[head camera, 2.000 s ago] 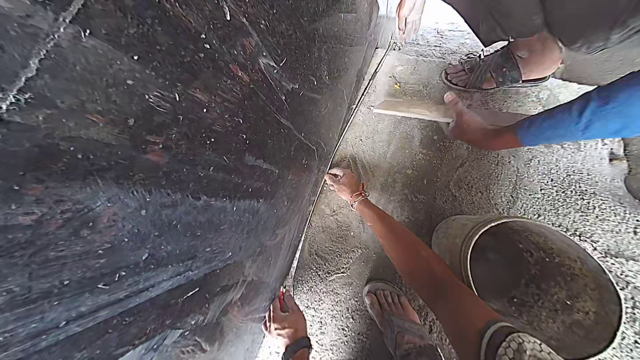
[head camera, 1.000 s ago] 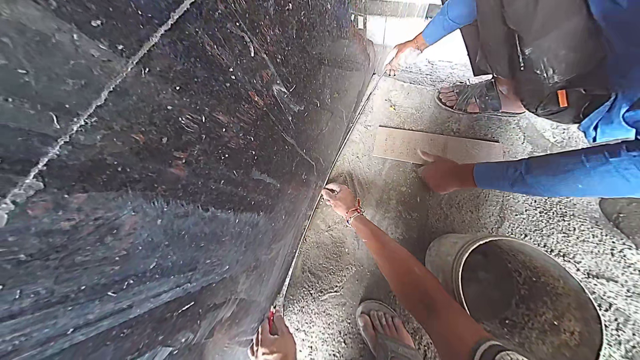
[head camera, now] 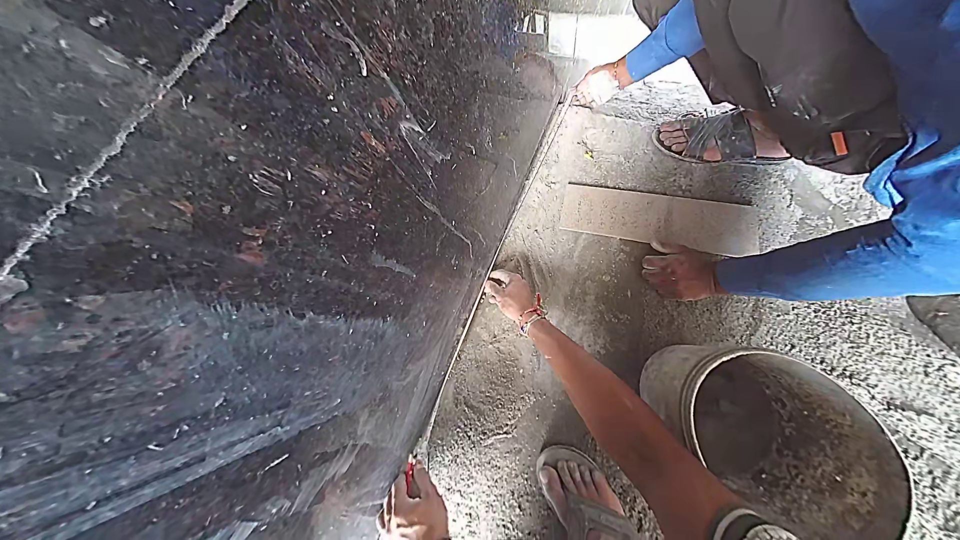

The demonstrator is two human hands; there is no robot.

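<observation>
My left hand, at the bottom edge, grips a small red object against the lower edge of a dark polished stone slab. A thin pale line, a string or narrow tape, runs along that edge. My right hand, with bracelets at the wrist, has thumb and fingers pinched together at the line, about midway along; whether they grip it cannot be told. At the far end, a co-worker's hand touches the slab's edge. Their other hand rests beside a flat pale strip on the floor.
A round bucket stands at the lower right on rough concrete, close to my right forearm. A sandalled foot is between my arms. The co-worker crouches at the upper right, one sandalled foot near the strip. A rough pale line crosses the slab's upper left.
The flat strip, held narrow side up by the co-worker two seconds ago, now lies flatter with their hand beside it. More of the co-worker is in view. My right hand stays at the slab's edge.
</observation>
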